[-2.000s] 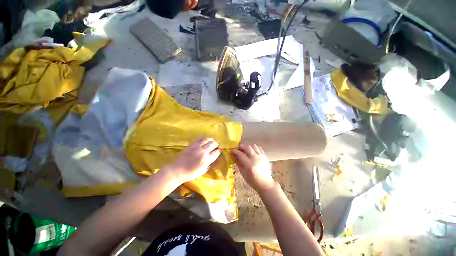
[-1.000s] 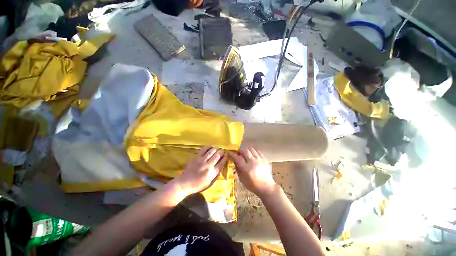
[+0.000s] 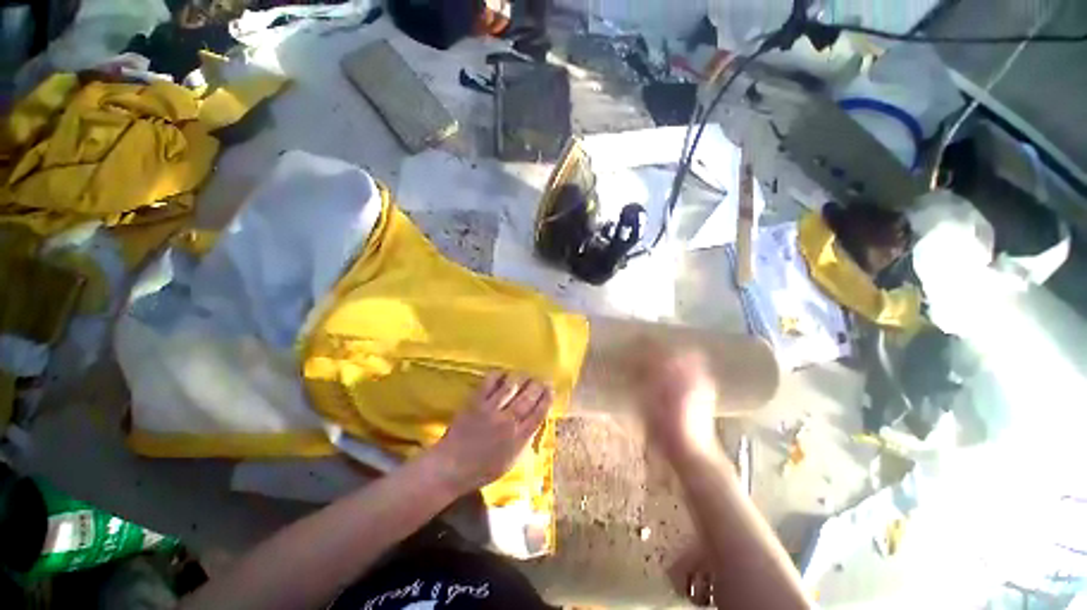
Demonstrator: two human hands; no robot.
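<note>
The yellow garment piece (image 3: 441, 328) lies over the left part of the beige padded form (image 3: 745, 367), with its white side showing at the left. My left hand (image 3: 498, 431) rests flat on the yellow cloth near its right edge, fingers slightly apart. My right hand (image 3: 677, 387) is blurred and off the cloth, over the bare part of the form; its fingers cannot be made out. The iron (image 3: 584, 221) stands on its heel behind the form, with its cord rising to the upper right.
A grey block (image 3: 399, 95) and a dark rectangle (image 3: 533, 110) lie at the back. A yellow heap (image 3: 107, 149) is upper left. A tan strip (image 3: 746, 224) and papers are right of the iron. Scissors, partly hidden by my right arm, lie near the front edge.
My right hand has let go of the cloth's edge and moved right over the form. My left hand has stayed on the cloth, now flatter. The view has shifted slightly.
</note>
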